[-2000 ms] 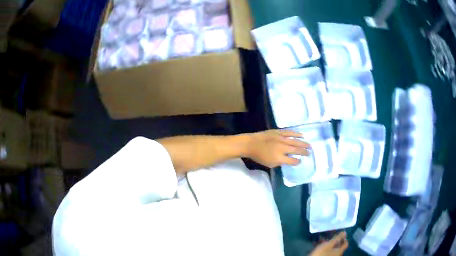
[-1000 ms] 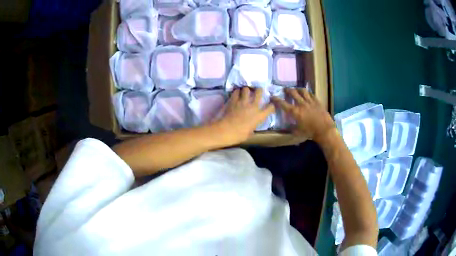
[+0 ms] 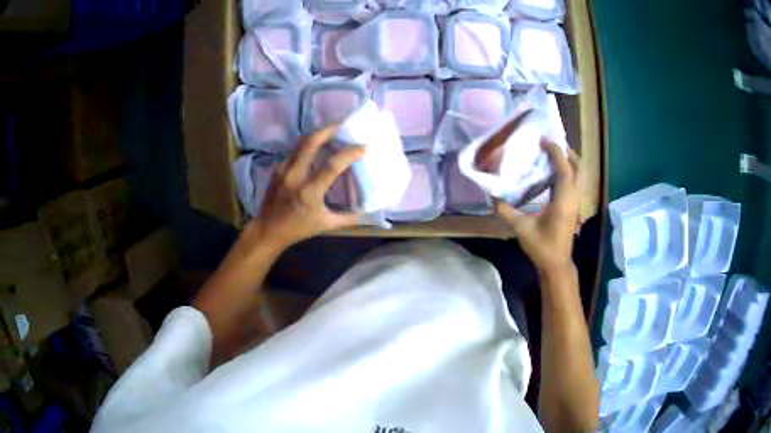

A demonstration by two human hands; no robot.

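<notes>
My left hand (image 3: 300, 190) holds a wrapped unit (image 3: 377, 162) on edge above the front row of the carton (image 3: 473, 227). My right hand (image 3: 549, 203) holds another wrapped unit (image 3: 514, 161), tilted, its whitish bag open at the top left with a brownish inside showing. Both are raised over the carton's front right part. Rows of wrapped units with pinkish centres (image 3: 406, 42) lie flat in the carton below and behind my hands. Parts of the front row are hidden by my hands.
Clear blister trays (image 3: 649, 235) stand in two columns on the green bench (image 3: 668, 101) at the right, with a long stack of nested trays (image 3: 727, 342) beyond them. Pale metal brackets (image 3: 754, 82) are at the far right. Brown cartons (image 3: 63, 245) are on the floor at the left.
Earlier my left hand was over the blister trays; then both hands reached into the carton's front right corner. Now both are lifted and apart, each with a wrapped unit. The view has shifted.
</notes>
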